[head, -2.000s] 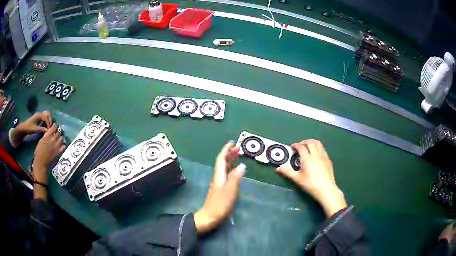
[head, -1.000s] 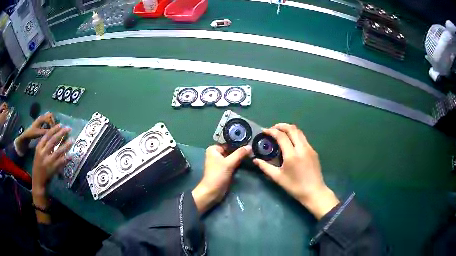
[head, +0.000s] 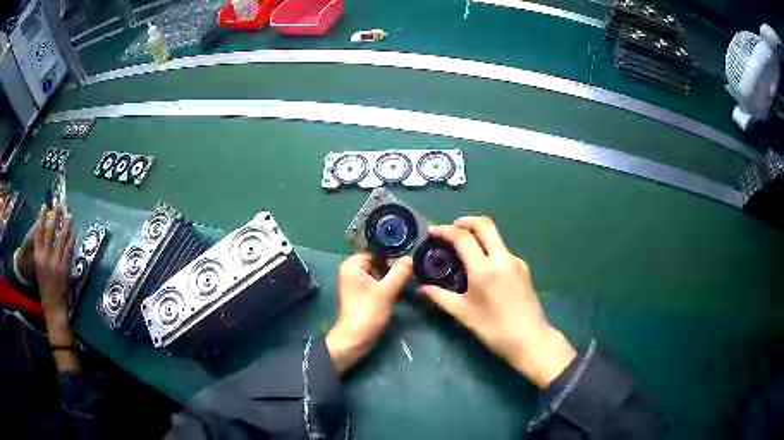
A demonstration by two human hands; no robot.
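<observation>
A three-cavity plate (head: 366,225) with dark round units is held tilted in front of me. Two dark rings with bluish centres show; its right end is hidden under my right hand. My left hand (head: 368,302) grips the plate's lower left edge, thumb near the middle. My right hand (head: 492,292) holds the right part, fingers over the top edge and thumb below. Another three-cavity plate (head: 393,168) lies flat on the green belt just beyond. Two leaning stacks of plates stand at left, one nearer (head: 209,279) and one behind it (head: 133,262).
A coworker's hands (head: 53,262) work beside a plate at far left. Small plates (head: 124,167) lie on the belt. Metal rails (head: 258,108) cross beyond. Red trays (head: 306,15), a dropper bottle (head: 157,44), dark stacks (head: 653,56) and a white fan (head: 753,76) stand farther off.
The plate has been lifted off the belt and brought nearer, tilted. My left hand, open before, now grips it. The plate on the belt appears farther right. The coworker's hands have moved.
</observation>
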